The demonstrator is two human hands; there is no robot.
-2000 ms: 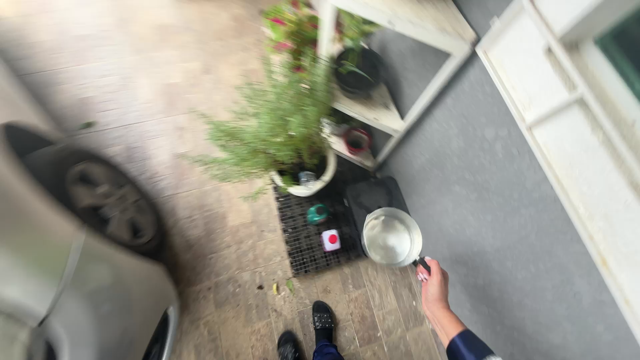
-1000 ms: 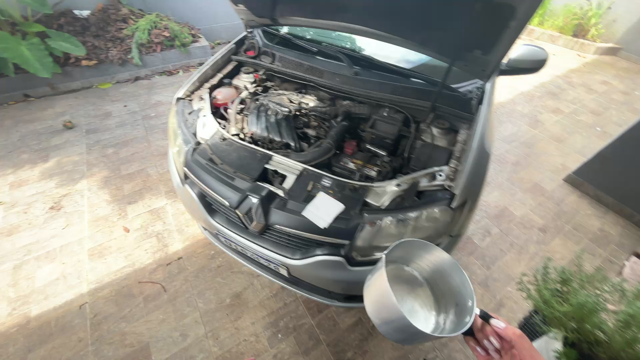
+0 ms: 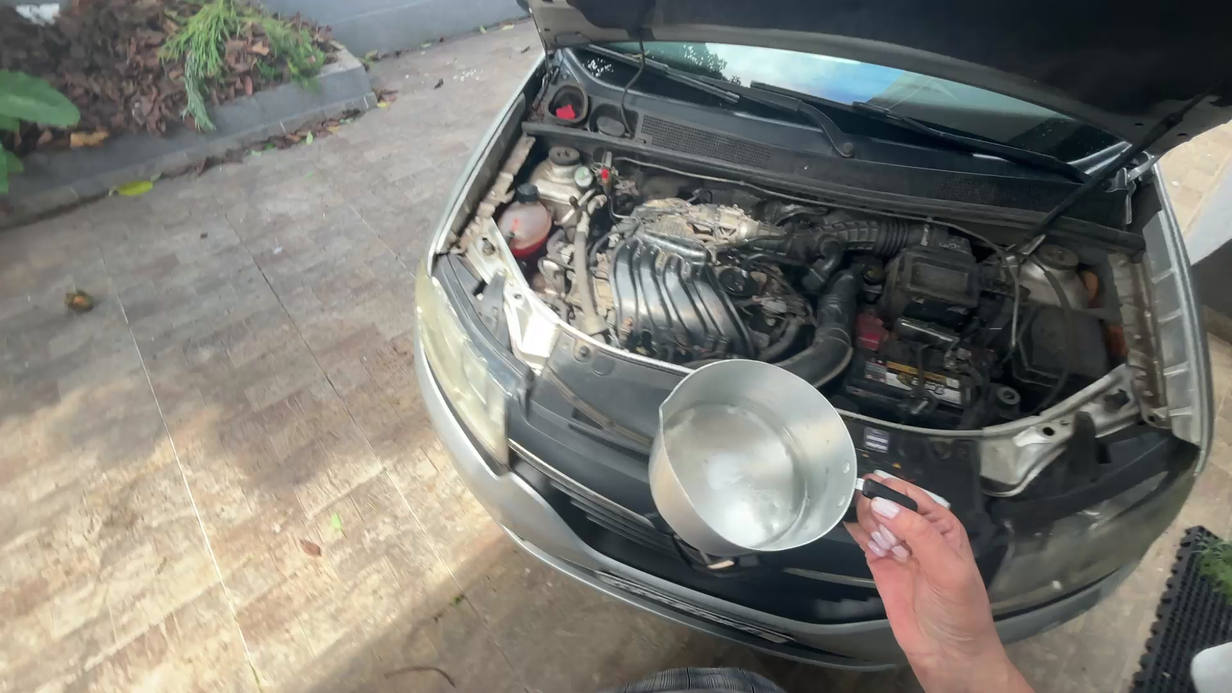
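My right hand (image 3: 924, 568) grips the black handle of an aluminum saucepan (image 3: 674, 481), which has a pouring lip and clear liquid in its bottom. The pan is held above the front edge of a car's open engine bay, over the grille. Behind it lie the ribbed black intake manifold (image 3: 674, 298), the battery (image 3: 910, 380) and, at the left of the bay, a coolant reservoir (image 3: 526, 231) with a black cap and reddish liquid. The raised hood (image 3: 885, 48) crosses the top of the view. My left hand is not in view.
A hood prop rod (image 3: 1097, 188) slants at the right of the bay. The headlight (image 3: 462, 356) and bumper edge curve around the front. A planting bed's curb (image 3: 192, 154) stands at the upper left, beside stone paving (image 3: 289, 433). A black grid mat (image 3: 1174, 616) lies at the lower right.
Two seconds ago the pan was over the black mat by the plants; one second ago it was in front of the car's headlight. It is now over the grille, still in my right hand. The view has turned greatly.
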